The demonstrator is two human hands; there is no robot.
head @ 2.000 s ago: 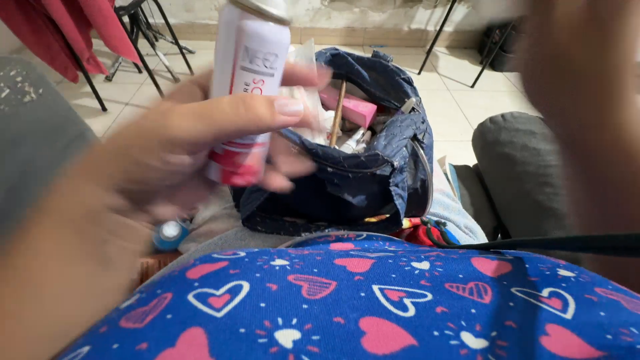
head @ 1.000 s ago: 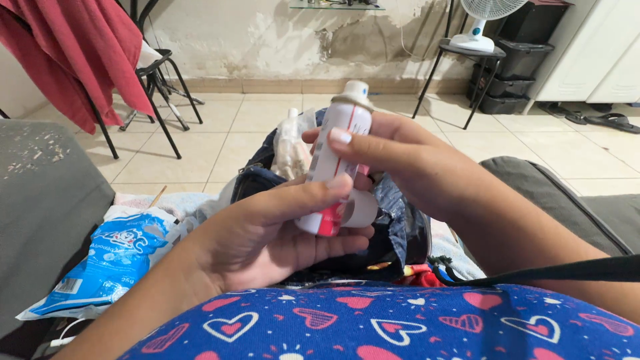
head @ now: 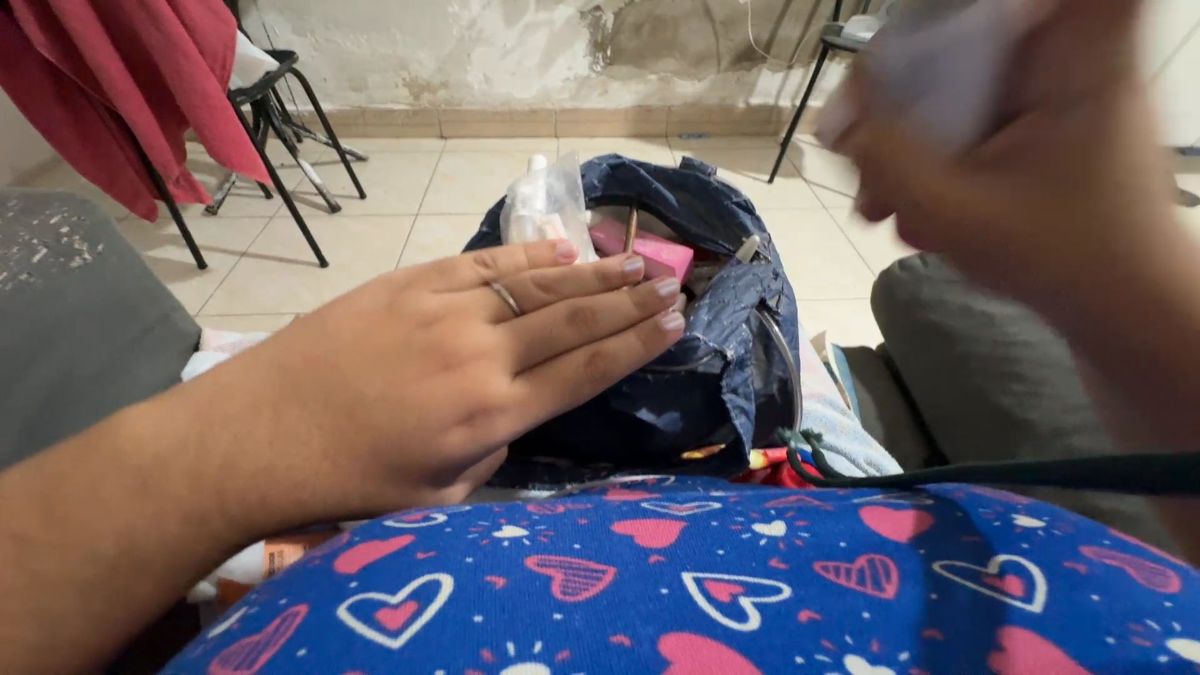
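My left hand (head: 506,347) is stretched out palm down, its fingers nearly together, over the near left side of a dark blue bag (head: 647,412). A ring is on one finger; nothing shows in its grasp. The bag stands upright on my lap with its mouth open. Inside are a pink box (head: 656,253), a brown stick-like item (head: 631,230) and a clear plastic bag (head: 548,202) with a white bottle in it. My right hand (head: 1012,141), raised at the upper right, is blurred by motion. Its fingers are closed around a pale, blurred object (head: 937,80), apparently the spray can.
Grey cushioned surfaces (head: 75,319) lie on both sides. At the upper left a red cloth (head: 122,94) hangs over a black chair (head: 281,103). Another dark-legged seat (head: 811,103) stands before the stained wall. A dark strap (head: 1031,472) crosses low at the right.
Both hands were on the white and red can a second ago. My left hand has let go and lies flat above the bag; my right hand has moved up and right.
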